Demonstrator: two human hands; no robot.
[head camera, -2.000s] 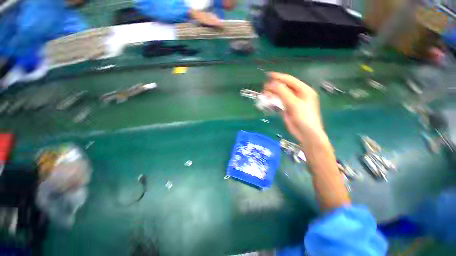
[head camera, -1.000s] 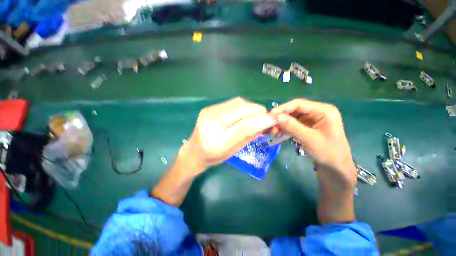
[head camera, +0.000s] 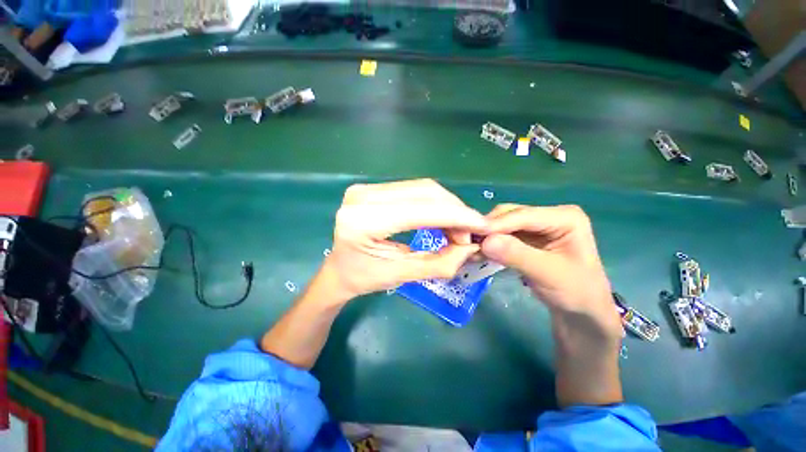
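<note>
My left hand (head camera: 398, 234) and my right hand (head camera: 548, 252) meet at the fingertips in mid-view, above the parts tray. Between them they hold a device housing (head camera: 477, 268), a pale shell with small dark holes on the face that shows. The fingers cover its upper end, and I cannot tell whether a small part is pinched there. The blue parts tray (head camera: 449, 311) lies below the hands, partly hidden, with tiny white frames in it. A few stray white frames (head camera: 291, 286) lie on the green bench.
Unit piles (head camera: 689, 305) lie at the right. Housings (head camera: 498, 135) are spaced along the green belt, with a yellow sticker (head camera: 368, 68). At the left are a thin black cable (head camera: 212, 305), a plastic bag (head camera: 119, 274), a black box (head camera: 40, 274) and a red bin (head camera: 22, 187). A person's blue-gloved hand shows top left.
My left hand has come into view and met my right hand, which has moved from the belt to above the tray. Over the last second both hands have shifted only slightly.
</note>
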